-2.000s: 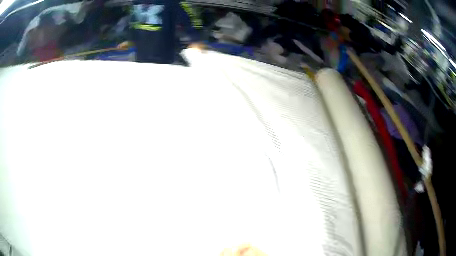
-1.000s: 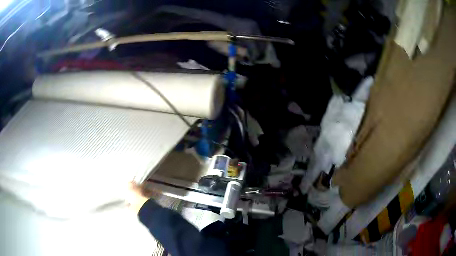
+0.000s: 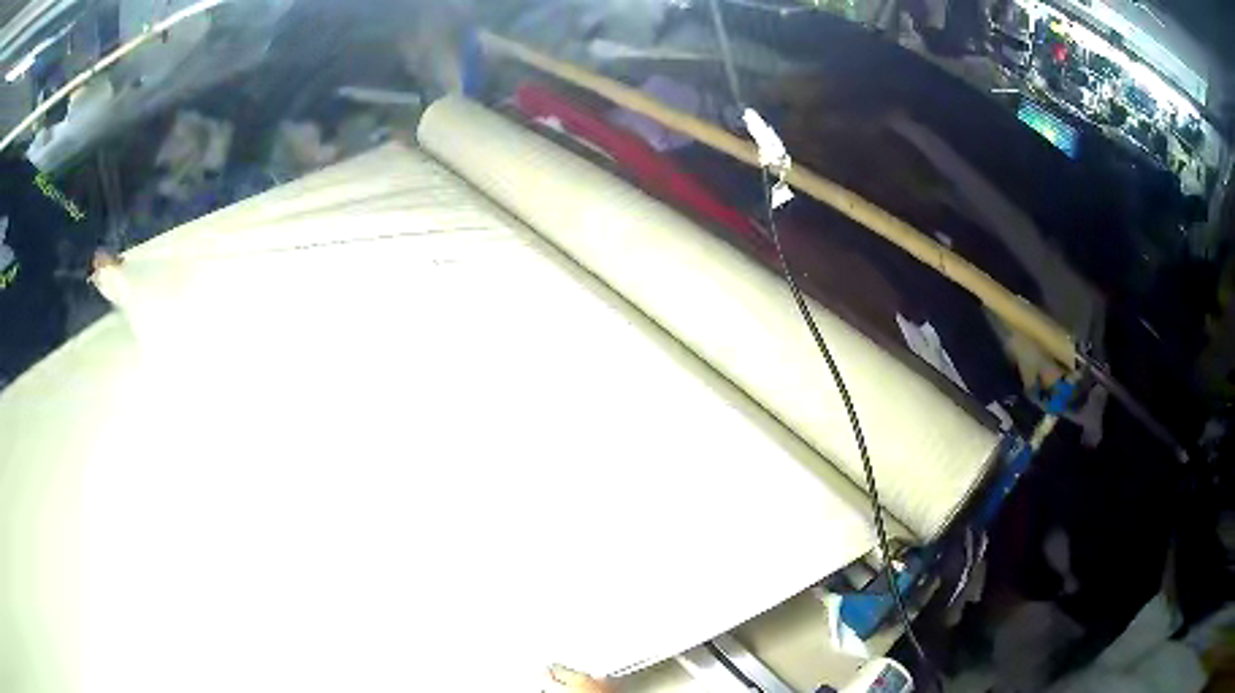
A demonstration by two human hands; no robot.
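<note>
The off-white fabric ply (image 3: 447,406) spreads wide in front of me, overexposed, and runs up to the cream fabric roll (image 3: 718,311). Part of one hand, which looks like my right hand (image 3: 580,680), shows at the bottom edge of the picture. It appears to grip the near edge of the fabric; most of it is cut off. My left hand is not in view. Another person's hand (image 3: 106,275) holds the fabric's far edge at the left.
A wooden pole (image 3: 880,224) and a red strip (image 3: 637,160) run behind the roll. A thin black cable (image 3: 842,393) with a white knot hangs in front of it. Blue bracket parts (image 3: 1009,474) stand at the roll's near end. Metal rails (image 3: 731,667) show at the bottom.
The view has swung back left from the roll's near end. My visible hand is now lower in the picture, at the fabric edge. The other person's hand now shows at the far edge.
</note>
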